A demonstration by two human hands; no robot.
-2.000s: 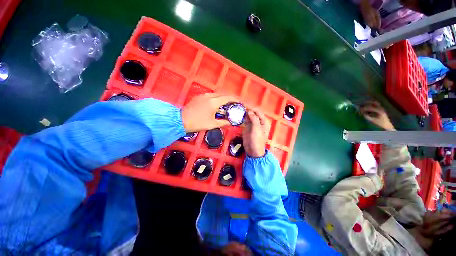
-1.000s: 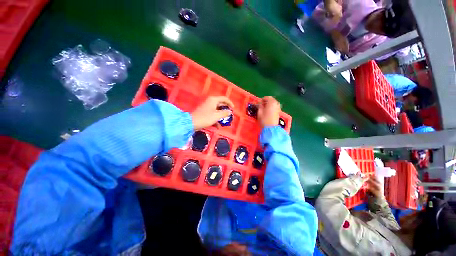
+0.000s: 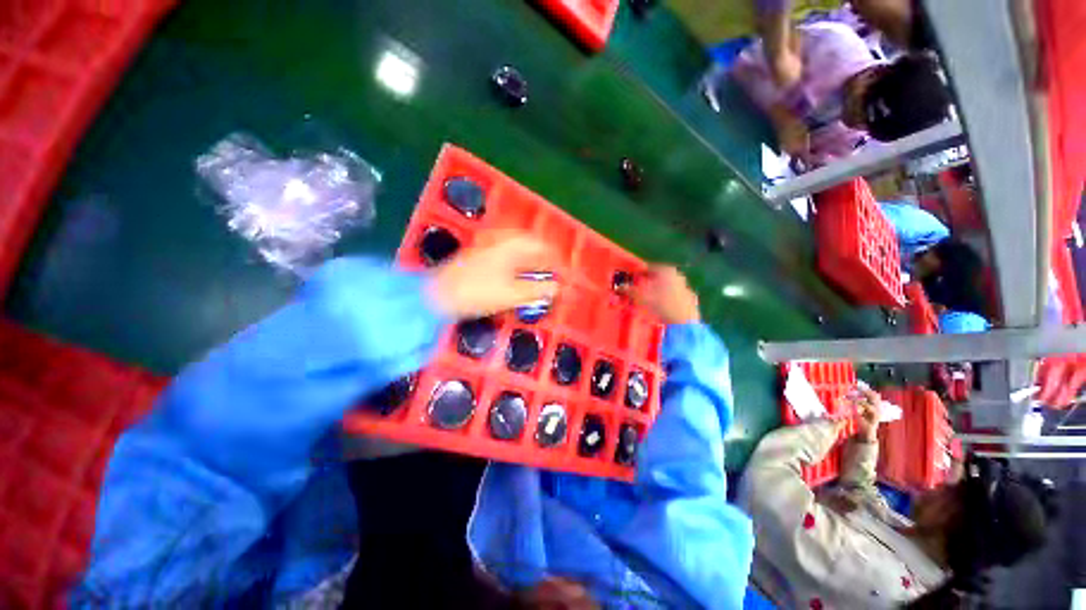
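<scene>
The red parts tray lies tilted in front of me, with round black units in many pockets. Some units carry a small pale label. My left hand, blurred, is over the tray's middle with a glossy unit at its fingertips. My right hand, also blurred, is at the tray's right edge, fingers apart and seemingly empty. A black unit sits in the pocket just left of it.
A crumpled clear plastic heap lies on the green bench. Loose units lie beyond the tray. Spare red trays are at left. Other workers sit at right, near grey metal posts and stacked trays.
The view has shifted, so the tray and heap appear further right. My right hand has moved off the unit in the upper right pocket. My left hand stays over the tray with a unit.
</scene>
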